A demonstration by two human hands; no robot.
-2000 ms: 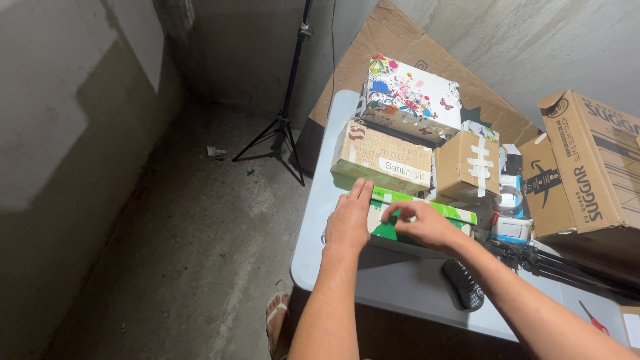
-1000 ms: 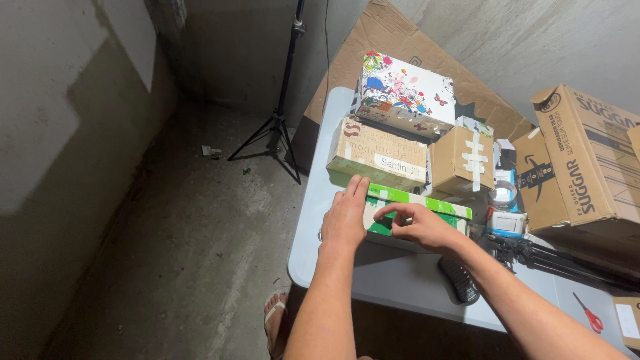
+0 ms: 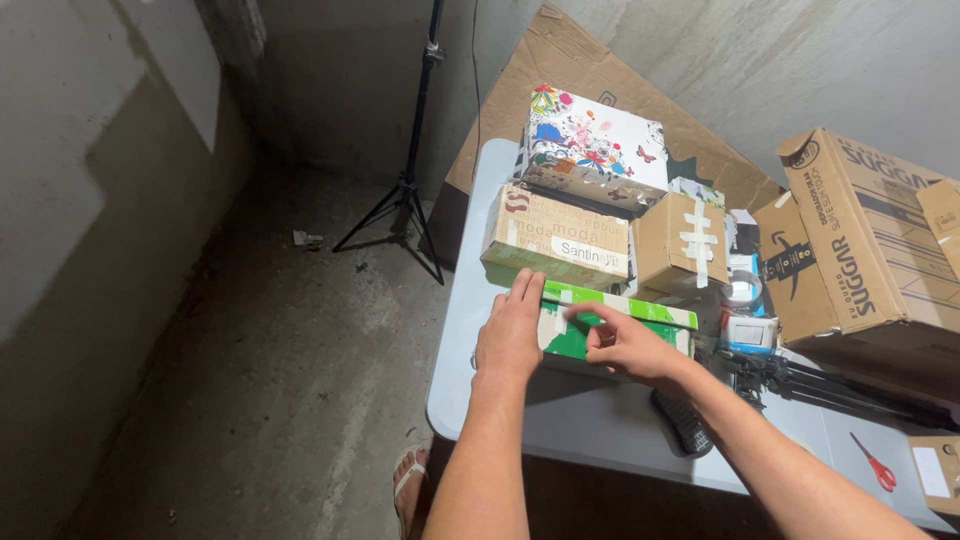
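Observation:
A green and white cardboard box with a light green lid edge lies near the left part of the table. My left hand rests flat against the box's left end, its fingers together and reaching to the lid edge. In front of the box's long side is my right hand, its index finger stretched out to a pale strip on that side and the other fingers curled. No loose thing shows in either hand. Just behind stands a printed beige shoe box, with a white box with flowers and butterflies beyond it.
A small taped carton, a large cardboard carton and a folded black tripod are to the right. Red-handled scissors and a black remote-like object lie on the grey table. A black light stand stands on the floor.
My right index finger has straightened towards the left along the box's side. My left hand remains at the box's left end.

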